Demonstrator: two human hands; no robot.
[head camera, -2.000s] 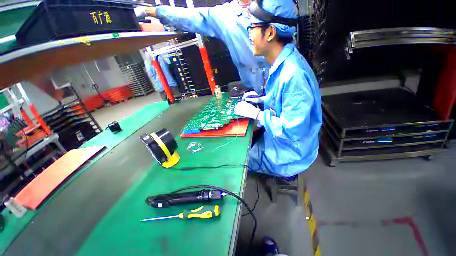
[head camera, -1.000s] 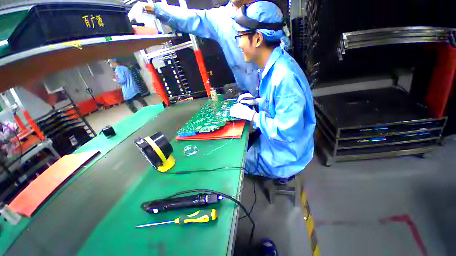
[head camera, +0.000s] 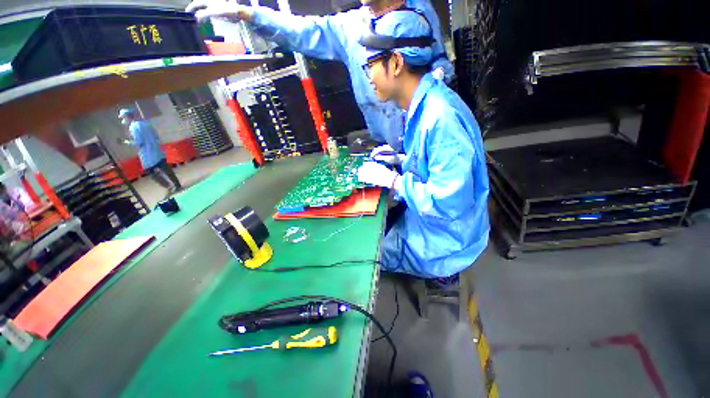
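Observation:
Neither of my hands is in the picture. Nearest in front of me, a yellow-and-black hand screwdriver (head camera: 307, 340) lies on the green bench mat (head camera: 257, 377), its thin shaft pointing left. A black electric screwdriver (head camera: 280, 317) lies just behind it, with its black cord curving over the bench edge. Farther off stands a black reel with a yellow band and foot (head camera: 241, 235). Thin pale loops of wire (head camera: 295, 235) lie right of the reel. A large green circuit board (head camera: 323, 184) rests on a red-orange sheet (head camera: 360, 205).
A seated worker in blue (head camera: 444, 175) has white-gloved hands at the board. Another person behind reaches toward the overhead shelf (head camera: 167, 66), which bears a black tote (head camera: 101, 37). An orange sheet (head camera: 82, 284) lies across the bench. A metal cart (head camera: 592, 194) stands right.
The view has shifted slightly. The standing person's raised gloved hand has moved left over the tote. A person in blue has come into view in the far background and walked left.

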